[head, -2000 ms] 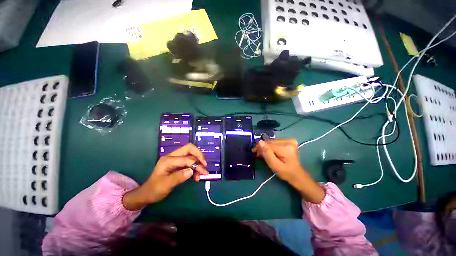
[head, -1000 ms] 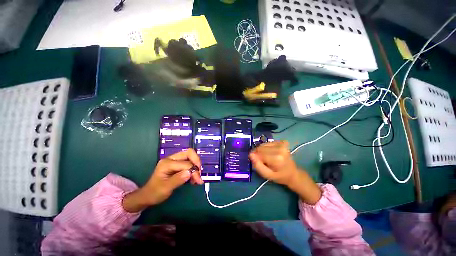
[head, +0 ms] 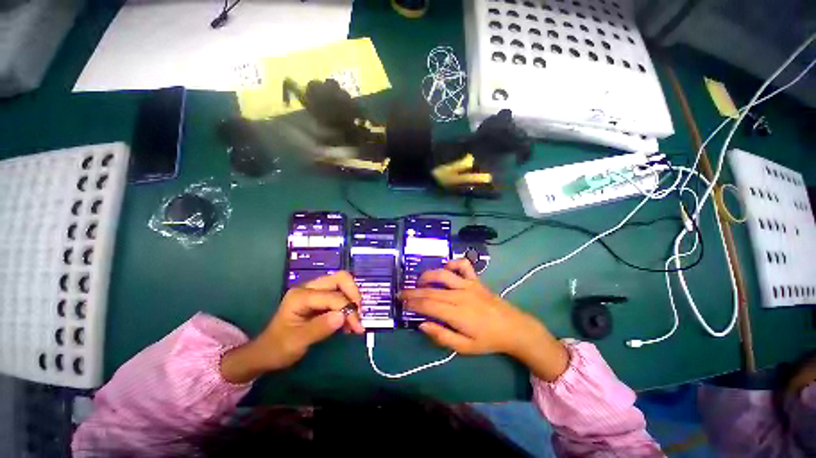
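Three upright phones with purple-lit screens lie side by side: the left phone (head: 315, 255), the middle phone (head: 375, 259) and the right phone (head: 428, 246). My left hand (head: 309, 318) pinches a tiny dark round piece, perhaps a smart ring (head: 349, 309), at the lower part of the left and middle phones. My right hand (head: 470, 313) lies over the lower part of the right phone, fingers apart, fingertips at its screen; no held thing shows. A white cable (head: 394, 372) plugs into the middle phone's bottom. A black round dock (head: 474, 257) sits right of the phones.
A white tray (head: 36, 259) is at left, another (head: 573, 94) at upper right. Bagged black disc (head: 190, 217), spare black disc (head: 592, 317), power strip (head: 582, 183), black fixtures (head: 465, 165) and loose cables surround the phones. Another person's sleeve (head: 747, 416) shows at lower right.
My right hand has moved left from beside the right phone onto its lower screen, and its fingers have spread. My left hand still pinches the small piece. The middle and right screens show different content.
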